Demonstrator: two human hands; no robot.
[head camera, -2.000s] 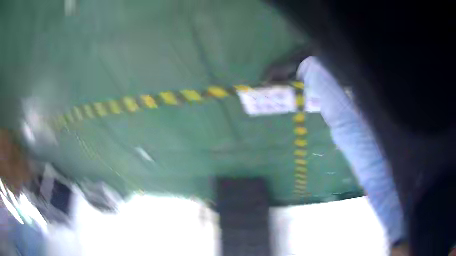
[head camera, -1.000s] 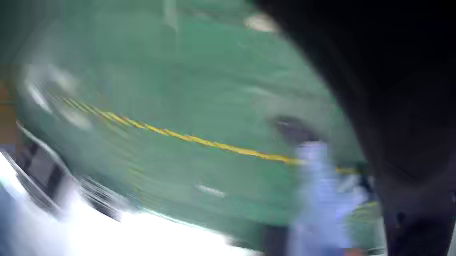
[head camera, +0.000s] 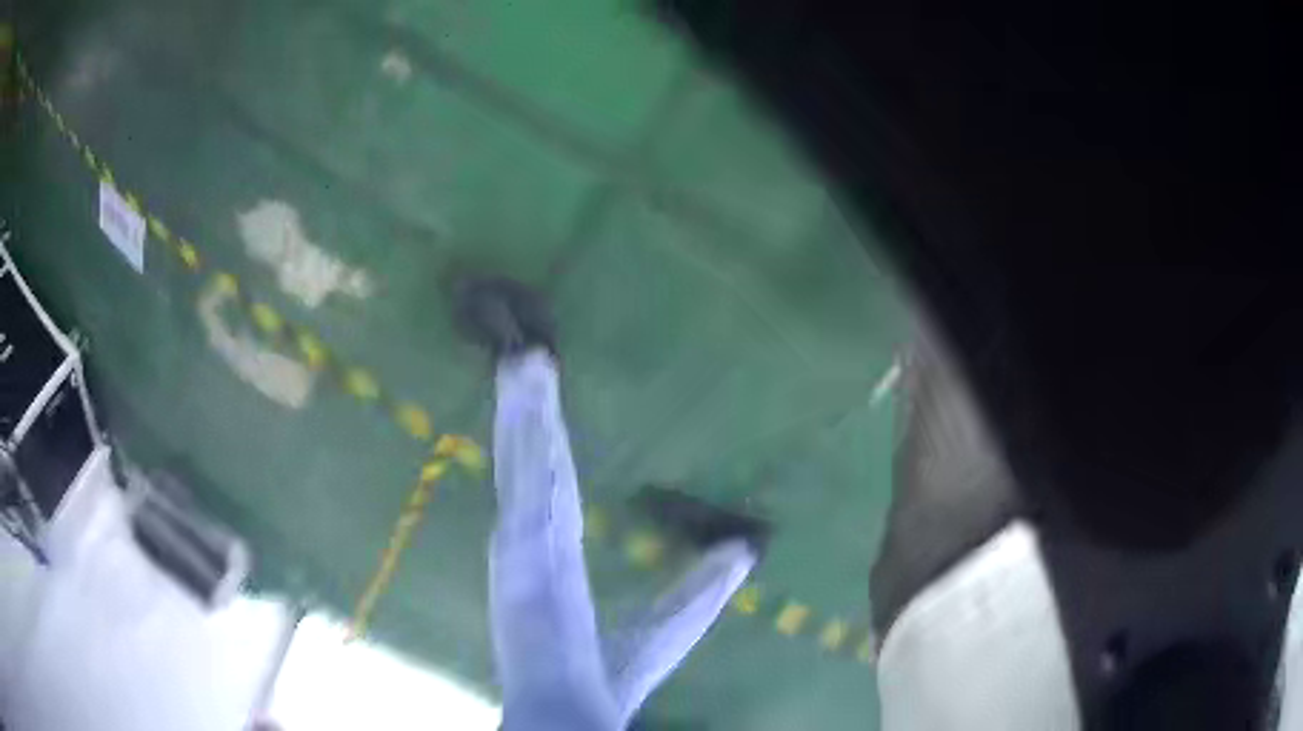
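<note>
Neither of my hands can be made out. The green floor (head camera: 600,243) fills the middle of the tilted view. Two legs in light blue trousers (head camera: 536,528) reach up from the bottom edge, with a dark shoe (head camera: 500,311) on one and another dark shoe (head camera: 693,517) on the other, legs spread. Whose legs they are cannot be told. Yellow-black tape (head camera: 307,347) runs diagonally past the legs. A large dark shape (head camera: 1086,214) close to the lens hides the right side.
A white paper sign (head camera: 122,224) lies by the tape at left. Pale worn patches (head camera: 300,257) mark the floor. A dark, white-edged frame (head camera: 55,414) and white surfaces (head camera: 172,614) stand at lower left. A grey-brown and white object (head camera: 986,628) is at lower right.
The view has turned and shifted over the floor. The blue-trousered legs now show nearer the middle, with both shoes visible. The white sign appears at far left.
</note>
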